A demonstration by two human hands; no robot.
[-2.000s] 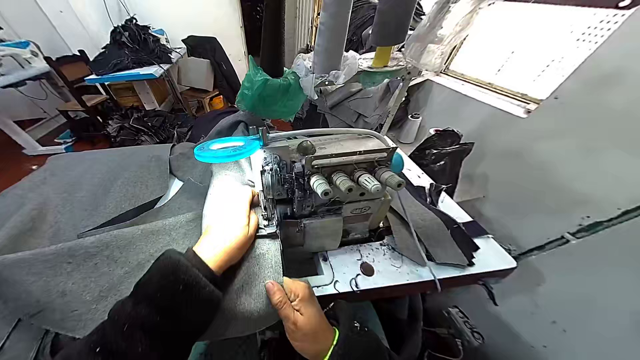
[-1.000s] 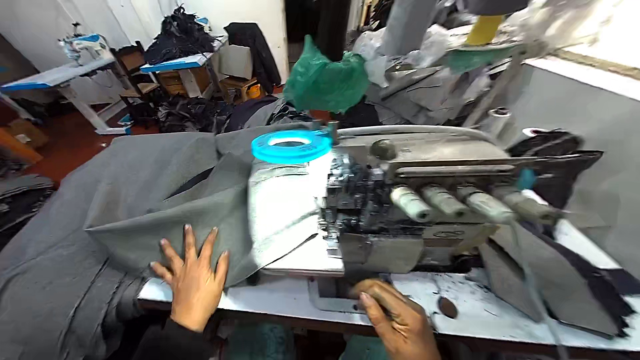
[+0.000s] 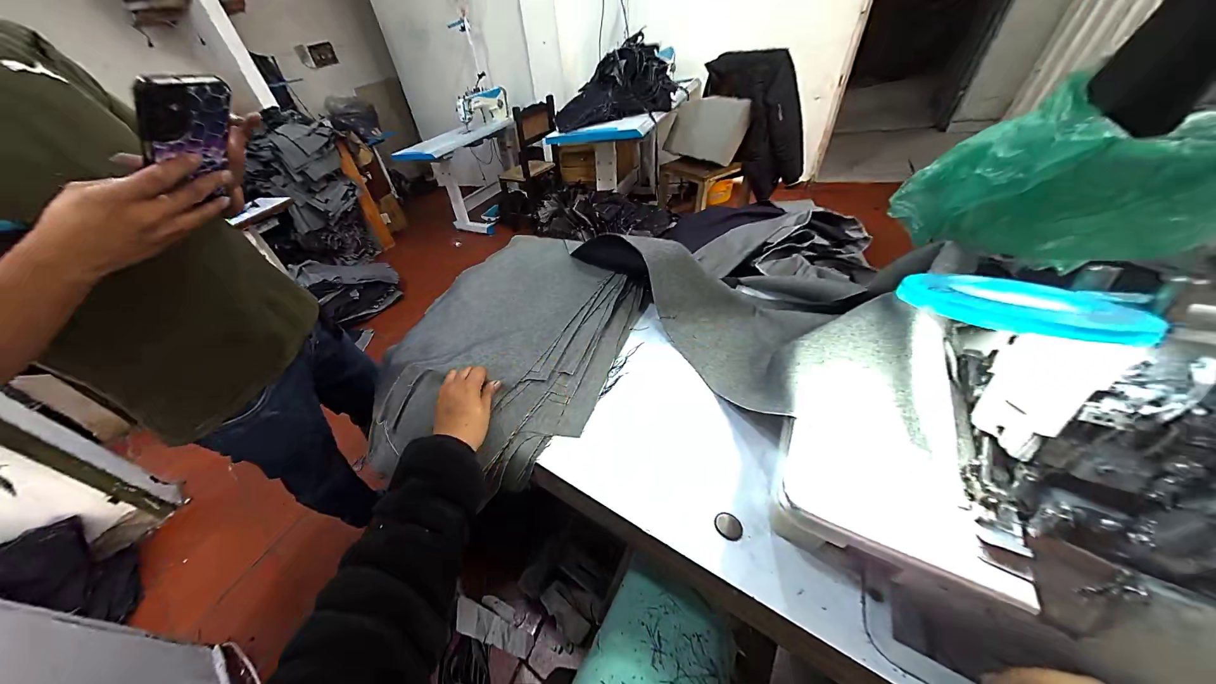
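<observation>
My left hand rests on the near edge of a stack of grey fabric pieces at the left end of the white sewing table. Its fingers are curled on the cloth; whether they grip a piece is unclear. Only a sliver of my right hand shows at the bottom edge, below the overlock sewing machine, so its hold is hidden. A long grey fabric piece drapes from the stack to the machine's lit plate. Above that plate sits a blue ring-shaped lamp.
At the left stands a person in a green top, holding a phone. A green plastic bag hangs at the right. Behind are another sewing table, a chair and cloth heaps. A teal-covered seat is below the table edge.
My left hand has moved left, from the cloth beside the machine onto the stack. The view has swung left, bringing the person with the phone into sight and my right hand mostly out.
</observation>
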